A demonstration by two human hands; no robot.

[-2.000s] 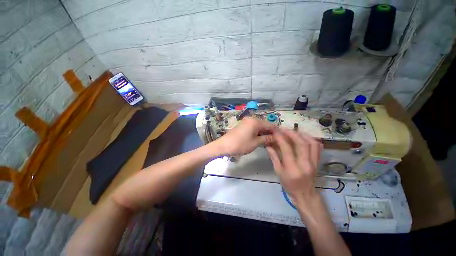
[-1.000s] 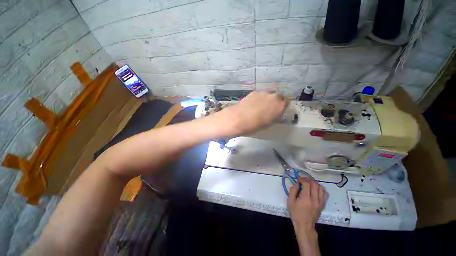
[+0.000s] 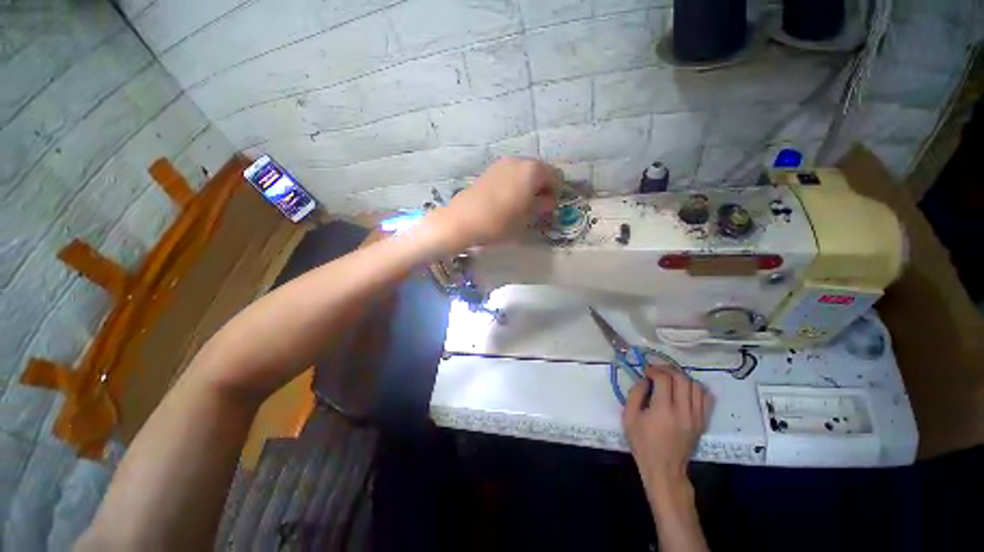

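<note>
My left hand (image 3: pixel 505 202) is over the top left of the white sewing machine (image 3: pixel 604 259), beside a teal knob (image 3: pixel 570 216). Its fingertips are pinched together; whether they hold anything is too blurred to tell. My right hand (image 3: pixel 667 415) has its fingers closed over the blue handles of the scissors (image 3: pixel 613 336), which lie flat on the machine bed with the blades pointing away and left. The needle area (image 3: pixel 486 311) is lit by the lamp, and my left forearm passes left of it. Dark leather panels (image 3: pixel 324 246) lie left of the machine, partly hidden under that forearm.
A smartphone (image 3: pixel 278 189) leans at the back left on taped cardboard (image 3: pixel 162 291). Two black thread cones (image 3: pixel 709 27) stand behind the machine, cut by the top edge. A small dark spool (image 3: pixel 654 178) and a blue cap (image 3: pixel 788 159) are behind the machine head.
My hands were together in front of the machine head, then parted. My right hand went down onto the scissors. My left hand moved up and left along the machine top.
</note>
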